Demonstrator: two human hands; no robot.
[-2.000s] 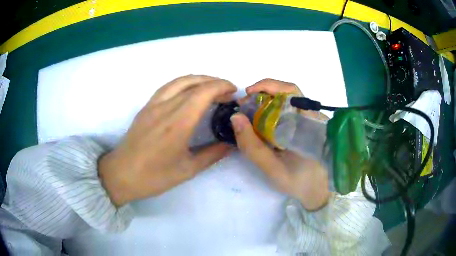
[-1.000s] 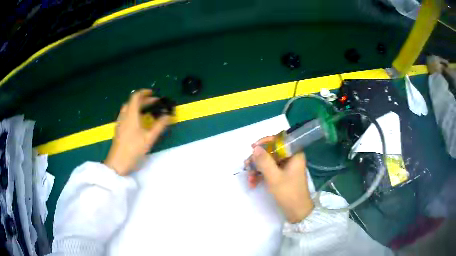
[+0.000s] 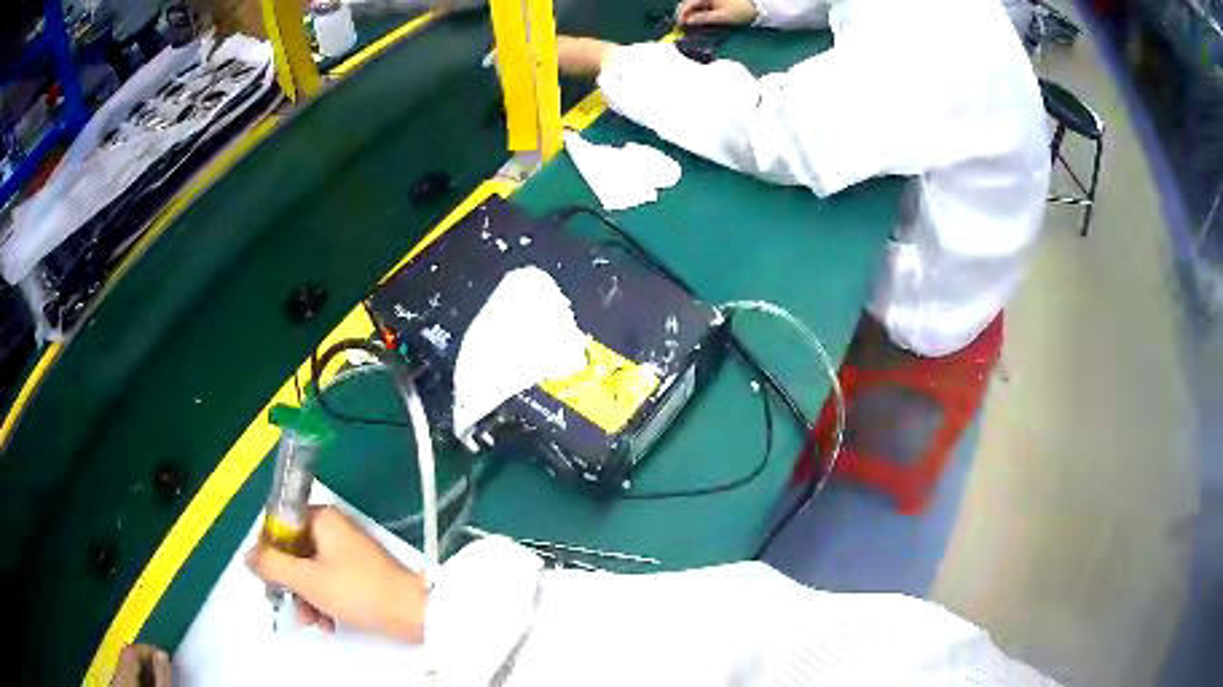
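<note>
My right hand [image 3: 342, 570] is closed around the glue syringe [image 3: 291, 490], which stands nearly upright with its green cap on top and amber glue low in the barrel. The front end is over the white work sheet [image 3: 221, 617]; the needle is hard to make out. My left hand [image 3: 142, 664] shows only as a small blurred piece at the bottom left edge, so its grip is hidden. Round black parts lie apart on the green belt, one of them [image 3: 307, 301] left of the controller.
The black dispenser controller [image 3: 630, 289] carries a white wipe [image 3: 516, 349]. Pale hose and black cables loop around it. Thin metal tweezers [image 3: 577, 549] lie near my right sleeve. A yellow post [image 3: 526, 81] stands at the belt edge. A person in a white smock [image 3: 805, 121] sits beyond, above a red stool [image 3: 892, 416].
The view has swung to the right. My left hand, earlier over the belt at a black part, is now almost out of view. My right hand still holds the syringe, now more upright.
</note>
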